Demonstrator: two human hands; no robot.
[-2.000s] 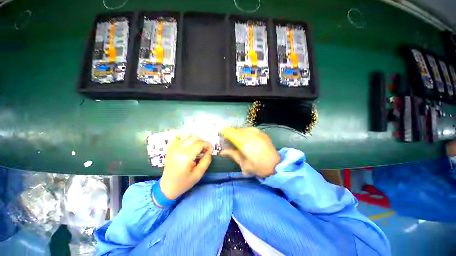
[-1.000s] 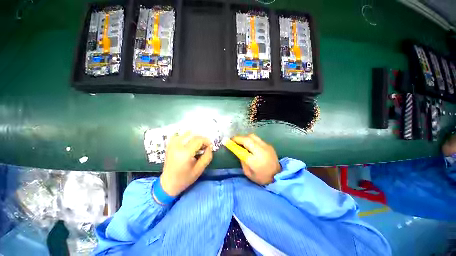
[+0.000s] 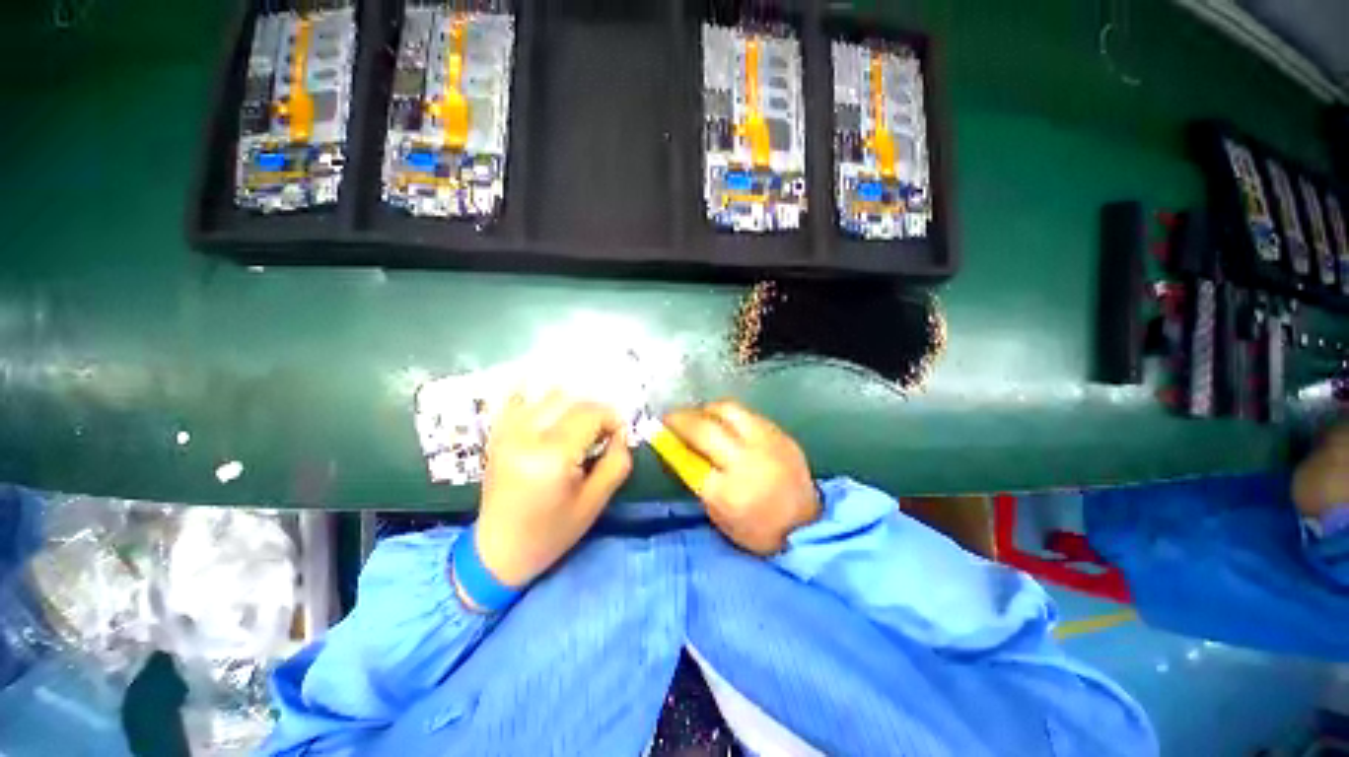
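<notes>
A phone mid-frame (image 3: 450,426) lies flat on the green bench, its middle and right part washed out by glare. My left hand (image 3: 550,481) holds it from the near side, fingers over its lower edge, thumb and forefinger close together. My right hand (image 3: 752,476) grips a bright yellow piece (image 3: 681,454), apparently a tool handle, whose pale tip touches or nearly touches the frame's right end. Any cable between the fingertips is too small to tell. A black cable bundle (image 3: 843,334) with gold-speckled ends lies right of the work.
A black foam tray (image 3: 592,244) behind holds phone assemblies (image 3: 448,119) on both sides of a gap. Dark strips (image 3: 1120,296) and another loaded tray (image 3: 1284,222) stand right. Plastic bags (image 3: 222,577) lie lower left. A neighbour's hand (image 3: 1321,481) shows at the right edge.
The yellow piece has tilted more upright and its tip shows beside the frame. My left hand has barely moved. The foam tray sits higher in the picture.
</notes>
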